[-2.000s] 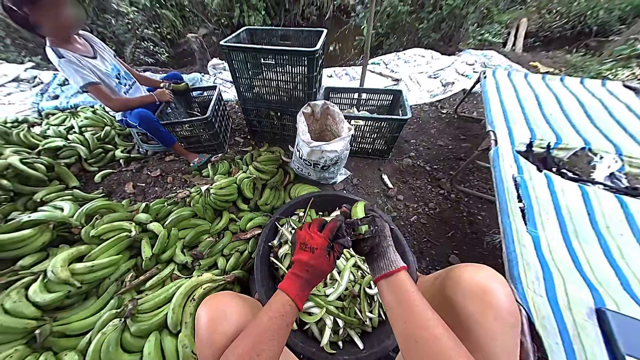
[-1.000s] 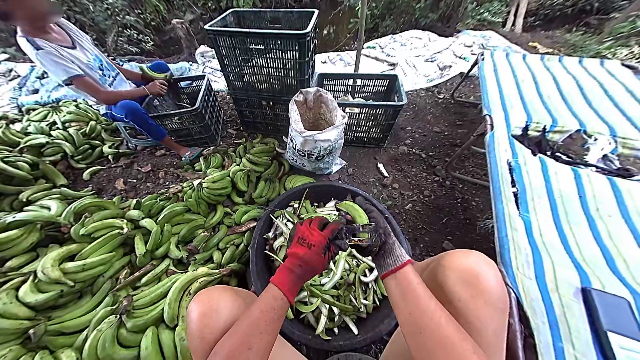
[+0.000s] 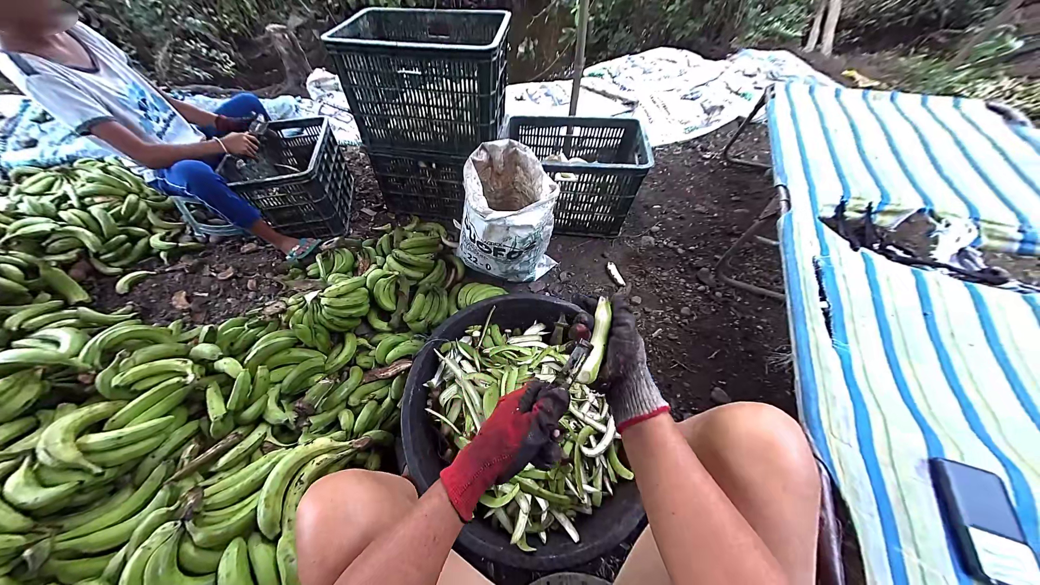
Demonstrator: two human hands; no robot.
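My left hand (image 3: 520,431), in a red and dark work glove, is closed around the handle of a small knife or peeler (image 3: 574,360); its exact kind cannot be told. The tool's metal end touches or nearly touches a partly peeled green banana (image 3: 599,341). That banana stands roughly upright in my right hand (image 3: 630,361), gloved in grey and dark material with a red cuff. Both hands are over a round black tub (image 3: 422,422) between my knees, which holds a heap of green and white peel strips (image 3: 520,487).
Bunches of green bananas (image 3: 146,431) cover the ground at left. Ahead are an open white sack (image 3: 508,231), stacked black crates (image 3: 414,97) and another crate (image 3: 597,187). A person (image 3: 138,122) sits at a crate, upper left. At right, a striped cloth surface (image 3: 894,366) bears a dark device (image 3: 979,504).
My hands have moved apart, and the banana between them now shows pale, peeled flesh. My left hand is lower, below the banana, with the tool's metal end in sight.
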